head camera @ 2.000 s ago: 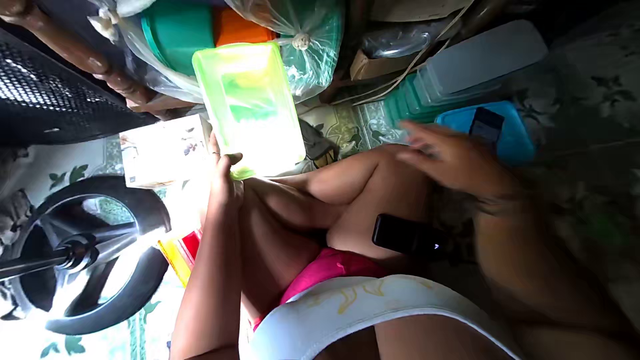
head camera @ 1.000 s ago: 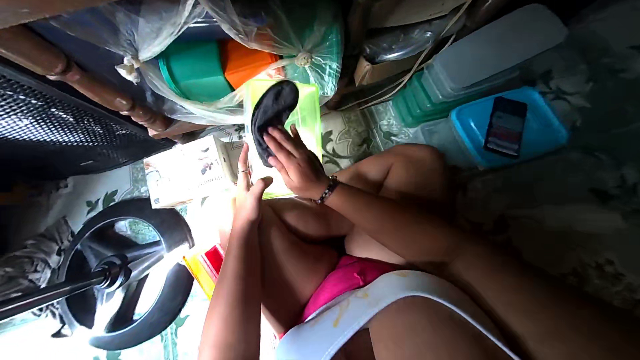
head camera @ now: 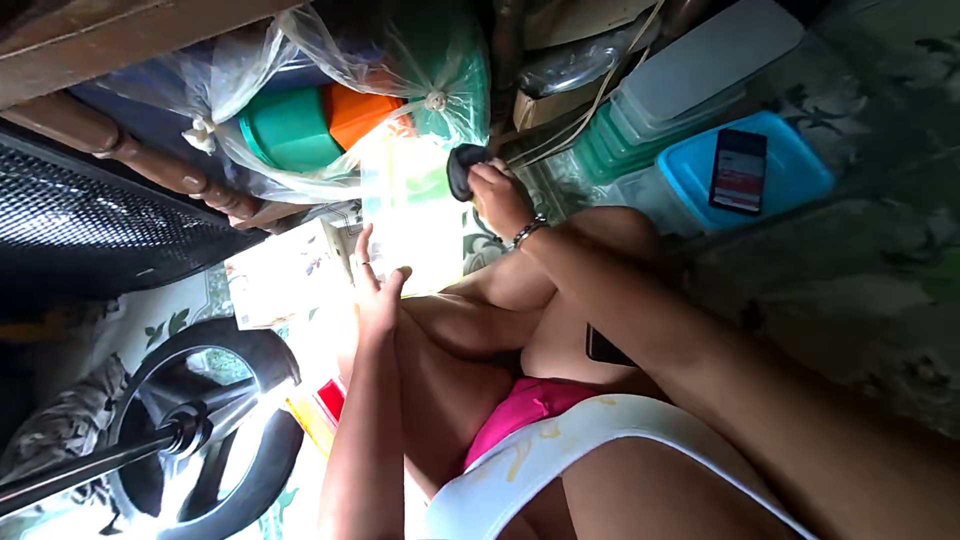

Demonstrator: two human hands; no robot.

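My right hand (head camera: pixel 501 196) grips a dark, folded pad or cloth (head camera: pixel 463 172), whose exact kind I cannot tell, above the right edge of a translucent yellow-green plastic container (head camera: pixel 416 240). The container lies brightly lit beyond my lap. My left hand (head camera: pixel 379 289) rests at its near left side, thumb and fingers apart; whether the palm touches the container is lost in glare. A white printed box (head camera: pixel 289 277) stands left of that hand.
Green (head camera: pixel 291 129) and orange tubs (head camera: pixel 360 114) sit in tied clear bags ahead. On the right, a phone (head camera: pixel 739 171) lies on a blue lid (head camera: pixel 799 169) near stacked containers (head camera: pixel 637 120). A black round stand base (head camera: pixel 206 435) is at left; another phone (head camera: pixel 606 349) lies on my thigh.
Two seconds ago my right hand was out to the right with no pad visible. It then held the dark pad over the container, and has since moved right with it.
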